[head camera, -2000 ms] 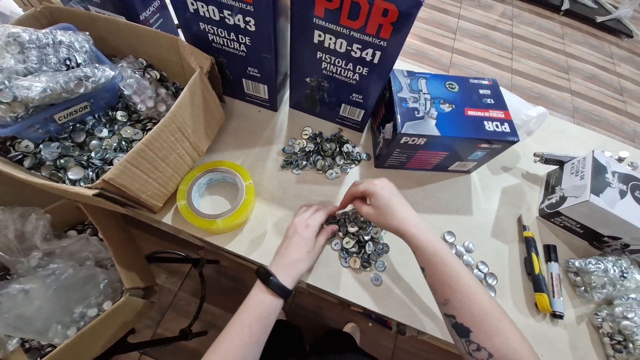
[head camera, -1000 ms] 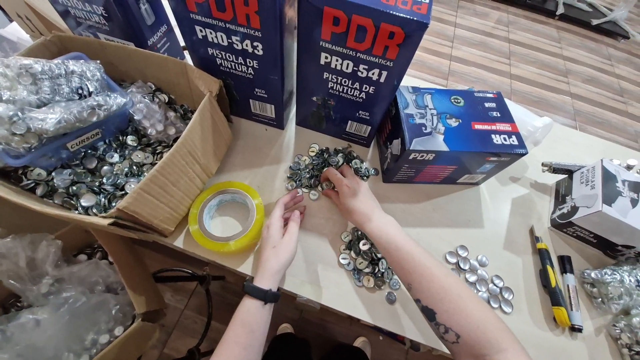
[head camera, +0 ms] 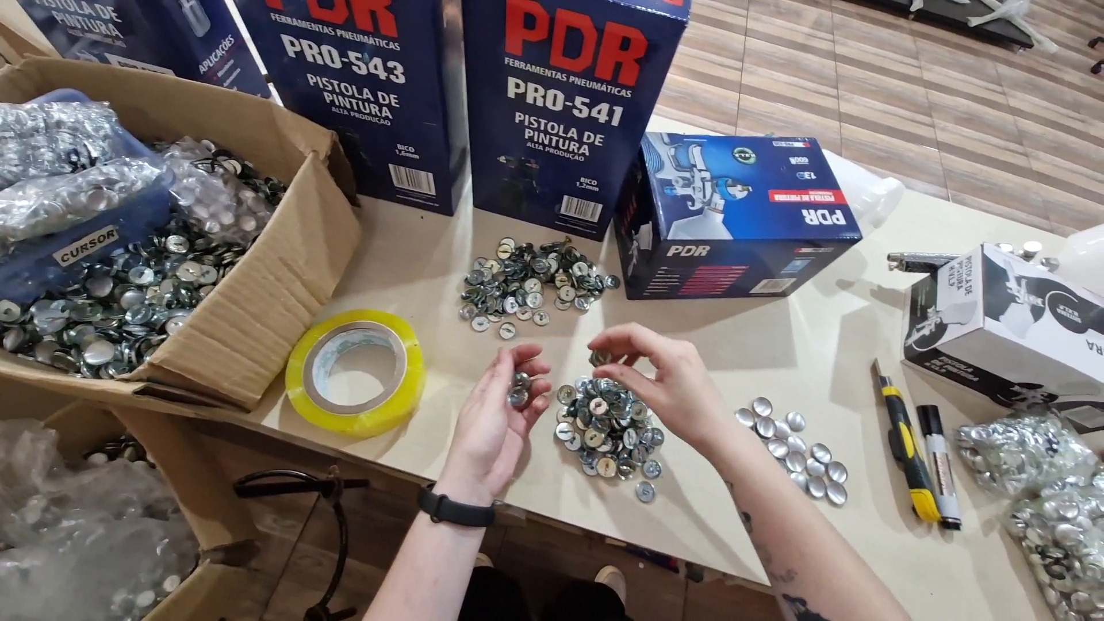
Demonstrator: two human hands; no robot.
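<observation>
My left hand (head camera: 500, 418) is palm up with its fingers curled round a few small metal buttons (head camera: 518, 390). Between thumb and fingertips, my right hand (head camera: 664, 375) pinches one or more metal buttons (head camera: 600, 356). Just below it lies a near pile of metal buttons (head camera: 608, 431), some showing pale backs. A far pile of similar buttons (head camera: 530, 285) lies in front of the upright blue boxes. Smooth silver domed buttons (head camera: 793, 444) form a small group right of my right hand.
A yellow-edged tape roll (head camera: 299, 379) lies left of my hands, beside an open cardboard box (head camera: 259, 319) full of buttons. Blue spray-gun boxes (head camera: 552, 112) stand behind. A utility knife (head camera: 906, 448), a marker (head camera: 940, 466) and bagged buttons (head camera: 1026, 448) are at the right.
My right hand has moved from the far pile back over the near pile, with metal pieces at its fingertips. Pieces now show in my curled left hand.
</observation>
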